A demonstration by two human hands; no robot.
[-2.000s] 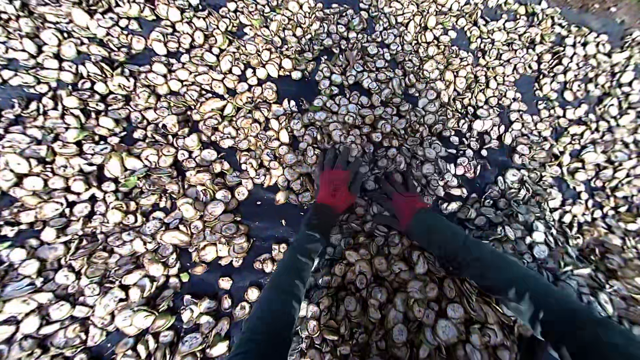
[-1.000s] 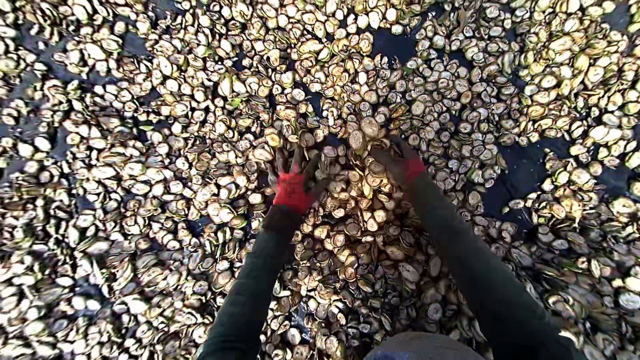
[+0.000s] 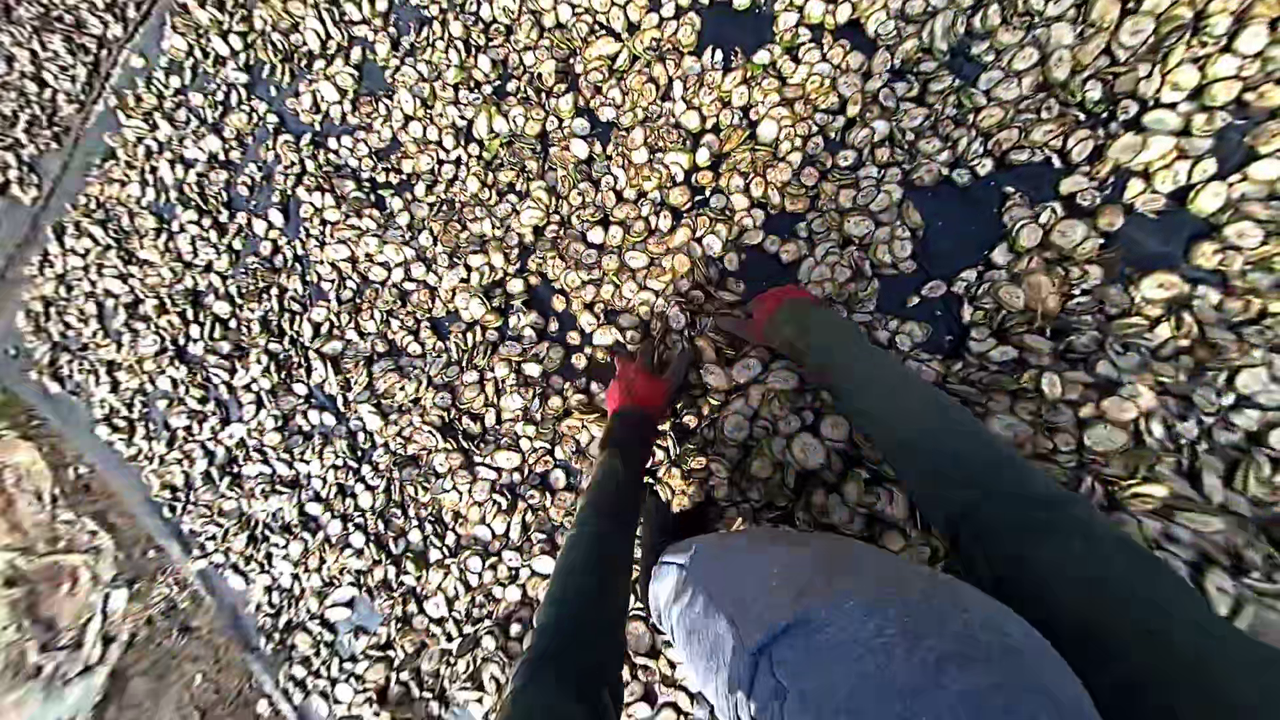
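Note:
Both my hands wear gloves with red backs and dark fingers, below dark long sleeves. My left hand (image 3: pixel 645 380) lies on the layer of pale round dried slices (image 3: pixel 490 260), its dark fingers spread among them. To its upper right, my right hand (image 3: pixel 765 315) reaches down into the slices, its fingers pointing left and partly lost in shadow. A small heap of slices (image 3: pixel 685 325) sits between the two hands. Whether the right hand grips any slices is hidden.
Dark sheeting (image 3: pixel 955 225) shows through gaps in the slices. A grey sheet edge (image 3: pixel 110 470) runs along the left, with bare ground (image 3: pixel 165 655) beyond it. My blue-clad knee (image 3: pixel 860 630) is just below my hands. Another spread of slices (image 3: pixel 55 75) lies at upper left.
The view has shifted, bringing the sheet edge and my knee into sight. My hands have drawn closer together since one second ago, with slices gathered between them.

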